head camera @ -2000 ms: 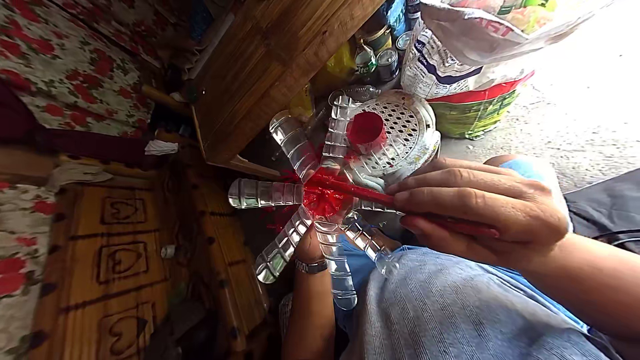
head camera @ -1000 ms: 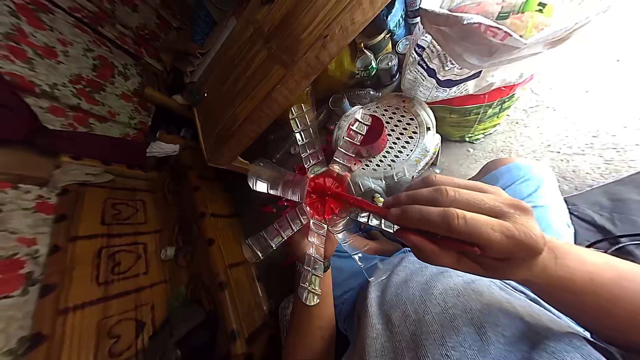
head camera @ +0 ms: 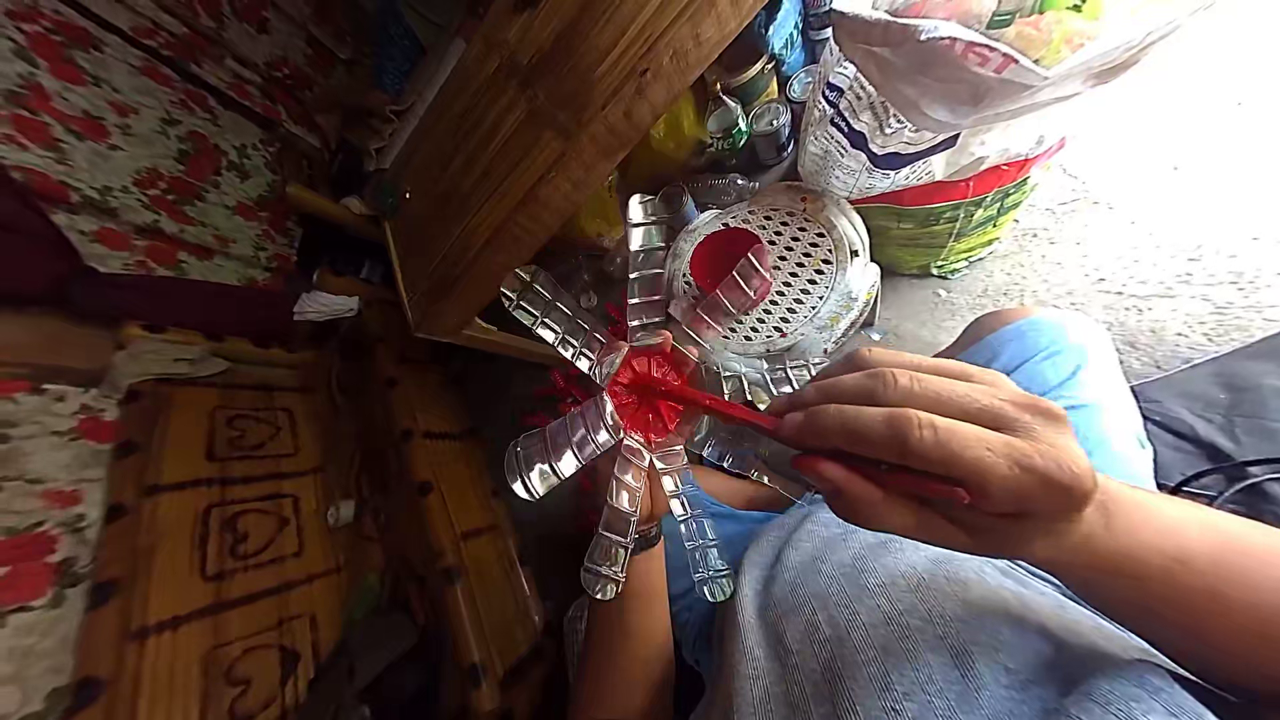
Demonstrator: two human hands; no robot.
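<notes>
A clear plastic bottle cut into petal-like strips (head camera: pixel 562 452) spreads out in the middle, its center coated in red paint (head camera: pixel 650 392). My right hand (head camera: pixel 935 450) grips a red-stained paintbrush (head camera: pixel 735 410), and the brush tip touches the red center. Beneath the strips, my left hand (head camera: pixel 655 497) is mostly hidden behind the bottle; its wrist wears a dark band, and its fingers cannot be made out. Behind the bottle, a round red container (head camera: pixel 716 262) rests on a paint-spotted white stool with a perforated seat (head camera: pixel 812 262), partly seen through one clear strip.
A wooden cabinet (head camera: pixel 560 130) rises just beyond the strips. Cans (head camera: pixel 770 130) and bottles (head camera: pixel 726 125) crowd beside it. A large filled sack (head camera: pixel 880 130) stands at the upper right. Wooden furniture with carved hearts (head camera: pixel 250 480) is at the left, and black fabric (head camera: pixel 1220 420) lies at the right.
The cut bottle has turned, so its strips point in different directions. My right hand stays near the center with the brush.
</notes>
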